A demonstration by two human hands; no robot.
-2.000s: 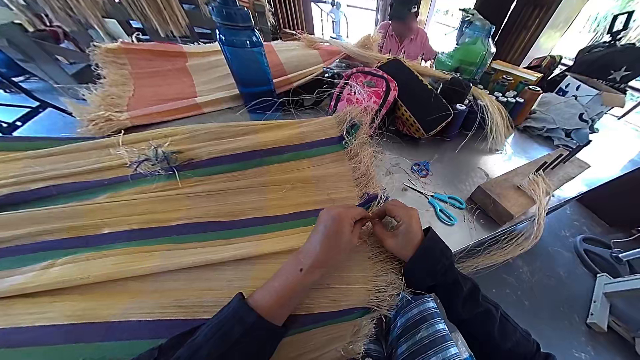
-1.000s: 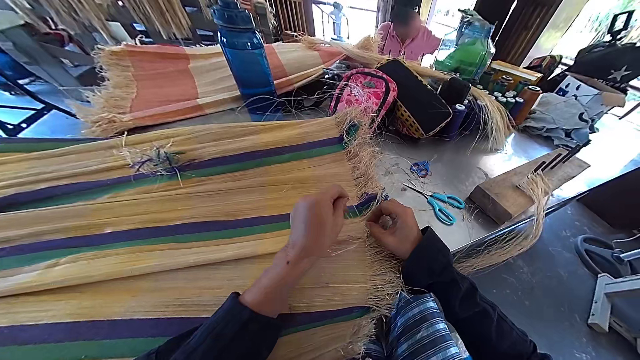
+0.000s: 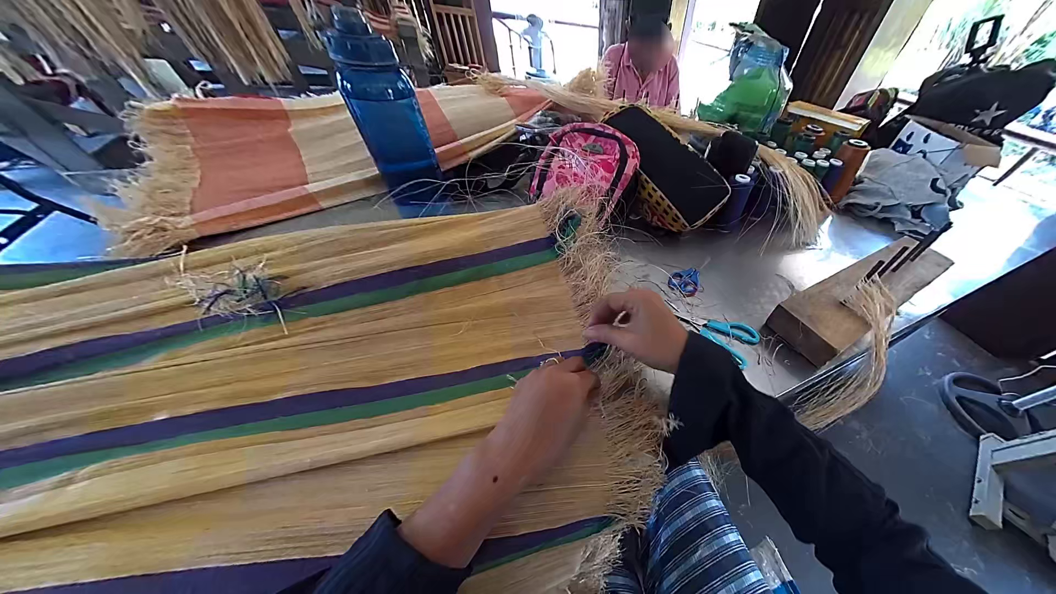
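A woven straw-coloured fibre cloth [image 3: 396, 330] with purple and green stripes is spread before me, its frayed fringe [image 3: 631, 437] running down the right edge. My left hand [image 3: 553, 396] presses on that edge, fingers closed on the fringe where a purple-green stripe ends. Just above and to the right, my right hand [image 3: 639, 330] pinches fringe strands between thumb and fingertips; the strands themselves are too fine to make out. A small tangle of thread scraps [image 3: 235, 293] lies on the cloth at the left.
Teal-handled scissors [image 3: 730, 332] and small blue scissors [image 3: 685, 282] lie right of the fringe. Farther right is a wooden block [image 3: 858, 297] with fibre strands. Behind stand a blue bottle [image 3: 388, 124], a pink bag [image 3: 586, 161], a black case [image 3: 668, 169] and thread spools [image 3: 850, 165]. A person sits beyond.
My right hand has risen a little from the cloth's edge and moved left. My left hand, raised above the stripe a second ago, is now lower, at the fringe.
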